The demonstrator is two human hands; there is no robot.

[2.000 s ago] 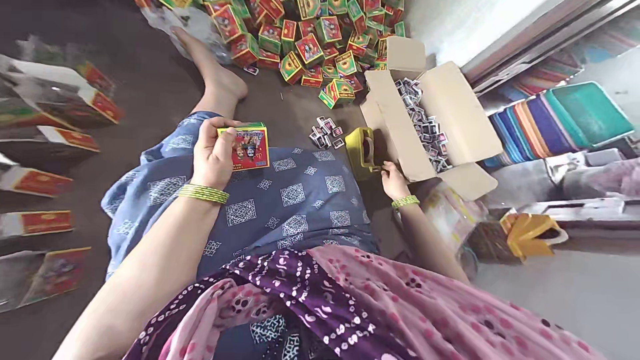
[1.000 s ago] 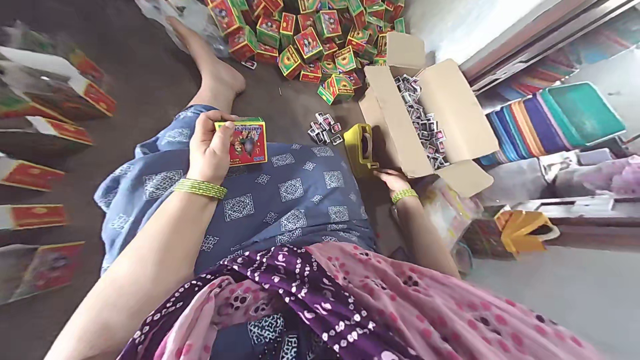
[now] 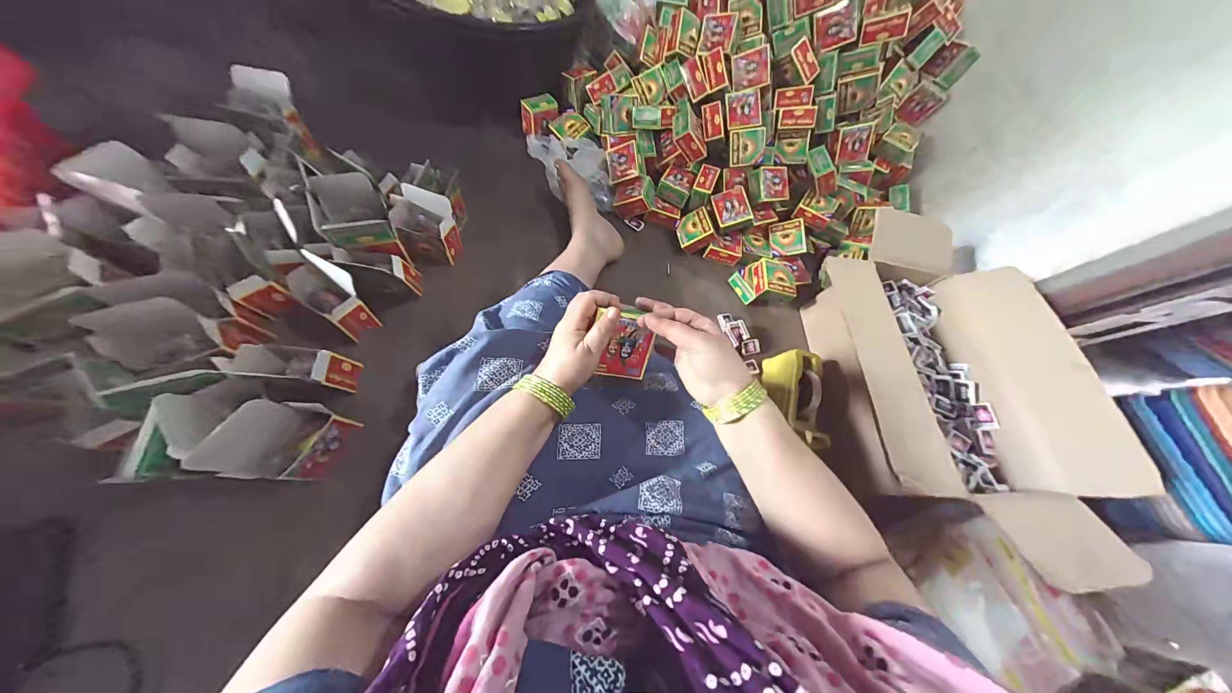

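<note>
My left hand (image 3: 577, 344) grips the left upper edge of a small printed cardboard box (image 3: 626, 348), red in front with a green top edge, above my lap. At the box's top right corner are the fingers of my right hand (image 3: 695, 348), close to or touching its top; whether they pinch anything is hidden. Right of my right hand, small dark and white pieces (image 3: 736, 333) lie on the floor beside a yellow bag or holder (image 3: 791, 385). An open brown carton (image 3: 857, 361) holds many more such small pieces (image 3: 948, 385).
A large heap of red and green boxes (image 3: 751, 115) lies ahead, near my bare foot. Several open-flapped boxes (image 3: 260, 423) stand on the floor to the left. A dark round tub (image 3: 500, 21) is at the top, a white wall (image 3: 1088, 125) at the right.
My right hand has moved from beside the yellow item and the carton to the box in my left hand. The view has shifted, showing more of the heap and the left-hand boxes.
</note>
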